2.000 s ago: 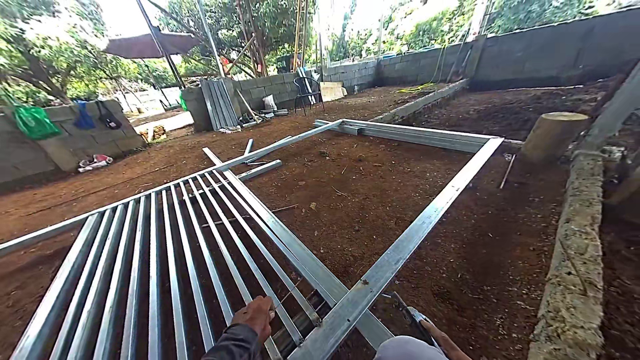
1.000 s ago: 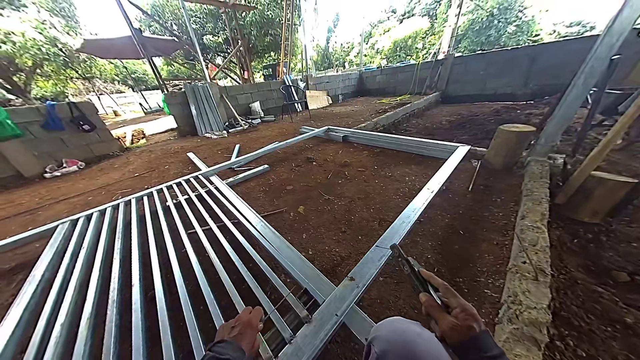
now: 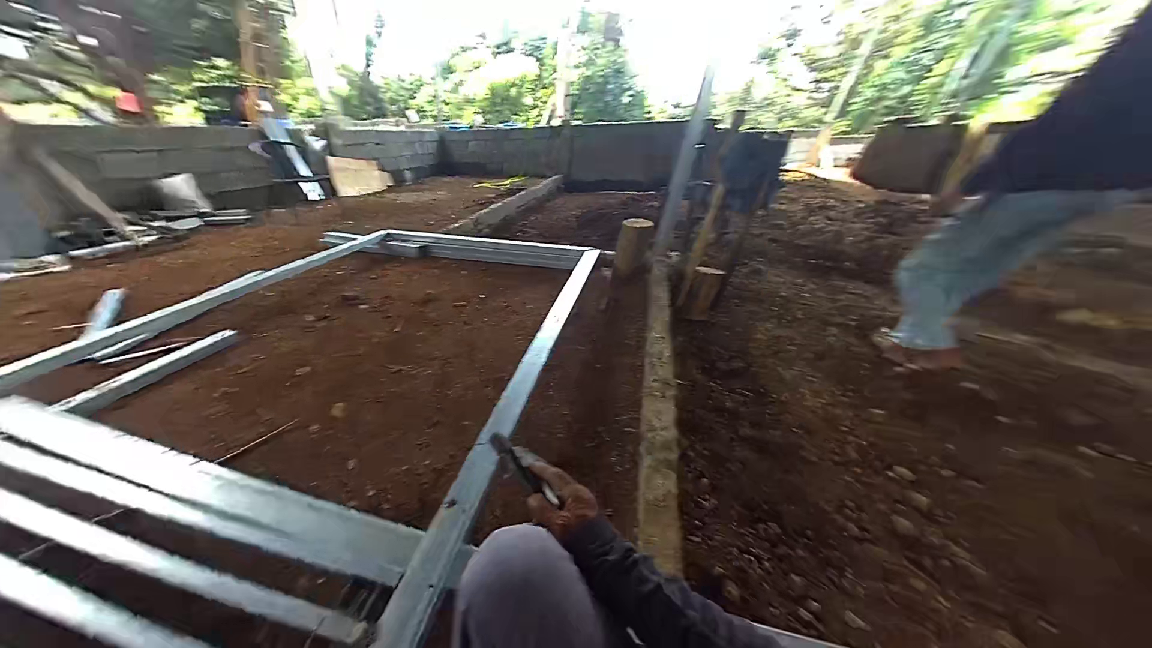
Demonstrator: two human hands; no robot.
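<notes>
My right hand point(image 3: 560, 502) is closed around a slim dark hand tool point(image 3: 520, 470), too blurred to name exactly. Its tip is at the edge of a long galvanized metal bar point(image 3: 517, 396), one side of a frame lying on the soil. Stacked metal channels point(image 3: 486, 249) form the frame's far side, and another long bar point(image 3: 193, 308) runs along the left. At lower left, several parallel metal bars point(image 3: 153, 562) meet a wide slanting one point(image 3: 225, 490). My bent knee point(image 3: 526, 585) is beside the near end of the right-hand bar. My left hand is out of view.
A low concrete curb point(image 3: 660, 405) runs along the right, with wooden stumps point(image 3: 634, 245) and leaning poles point(image 3: 686, 162) near its far end. A person point(image 3: 954, 261) is on the soil at right. Short metal pieces point(image 3: 148, 369) lie at left. Block walls point(image 3: 612, 153) stand behind.
The view has swung right, bringing a person into sight and leaving my left hand outside it. My right hand was low at the edge two seconds ago and now has the tool up by the bar.
</notes>
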